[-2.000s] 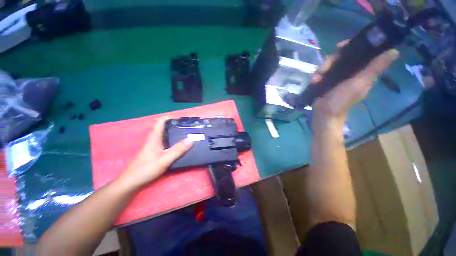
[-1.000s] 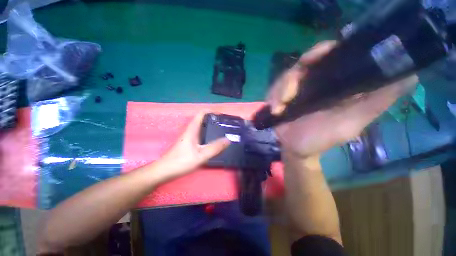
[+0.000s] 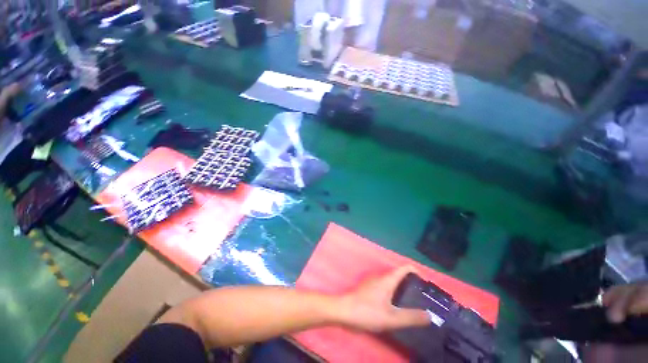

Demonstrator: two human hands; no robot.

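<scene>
A black device body (image 3: pixel 451 319) with a small white label lies on the red foam mat (image 3: pixel 341 259) at the bottom right of the view. My left hand (image 3: pixel 384 301) holds its left end, thumb on top near the label. My right hand (image 3: pixel 629 303) is at the right edge, cut off and blurred, with fingers around the dark electric screwdriver (image 3: pixel 568 327). The screwdriver's tip cannot be made out. Its near end is right of the device, apart from it.
A flat black shell (image 3: pixel 445 235) lies behind the mat. Small black parts (image 3: pixel 334 206) and a plastic bag (image 3: pixel 291 166) lie left of it. Gridded parts (image 3: pixel 226 157) lie around a second red mat (image 3: pixel 167 244). A tray of white parts (image 3: pixel 398 74) stands at the far side.
The view has swung left, showing more of the bench. My left hand still holds the device. My right hand with the screwdriver has moved off the device to the right.
</scene>
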